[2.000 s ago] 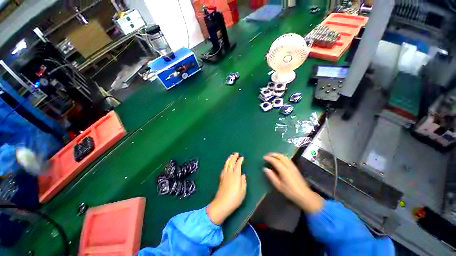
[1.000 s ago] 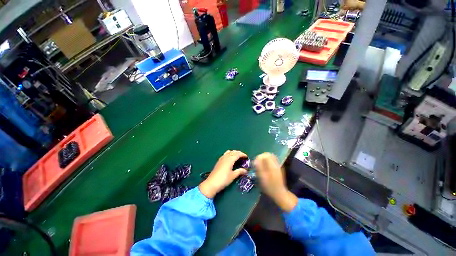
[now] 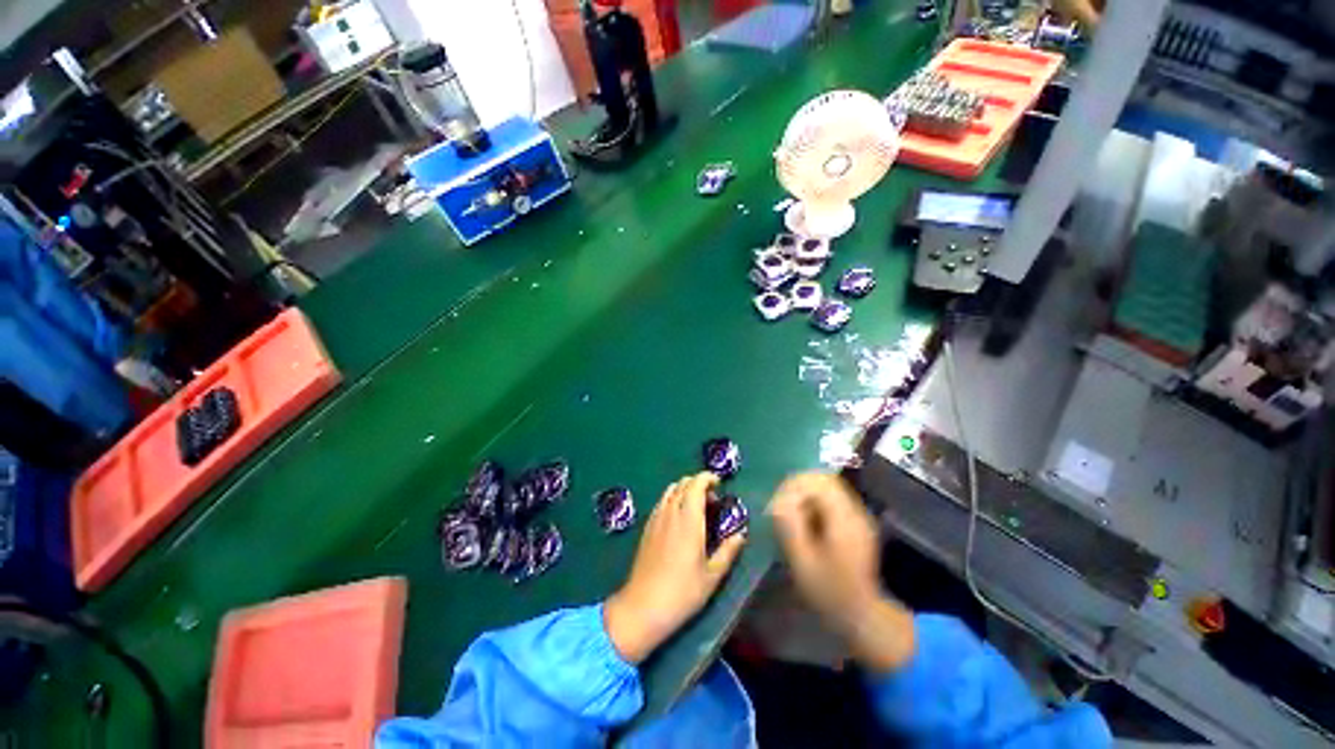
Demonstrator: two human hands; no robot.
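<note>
My left hand (image 3: pixel 675 565) is on the green mat near the bench's front edge, with a small dark shiny housing (image 3: pixel 726 518) between its thumb and fingers. A second housing (image 3: pixel 720 457) lies just beyond the fingertips, and a third (image 3: pixel 615 509) lies to the left of the hand. A heap of dark housings (image 3: pixel 502 521) lies further left. My right hand (image 3: pixel 832 556) is blurred beside the left one, near the bench edge, its fingers curled. Whether it holds anything cannot be told.
Salmon trays stand at front left (image 3: pixel 305 673), far left (image 3: pixel 110 505) and back right (image 3: pixel 996 103). A cream fan (image 3: pixel 838 154) stands behind silver-framed parts (image 3: pixel 791 278). Clear plastic scraps (image 3: pixel 864 384) lie at the edge beside the grey machine bed (image 3: pixel 1171 505). A blue unit (image 3: pixel 491 179) stands at the back.
Separate housings now lie beyond and left of my left hand, which has moved slightly right and down. My right hand has moved right, away from the left one.
</note>
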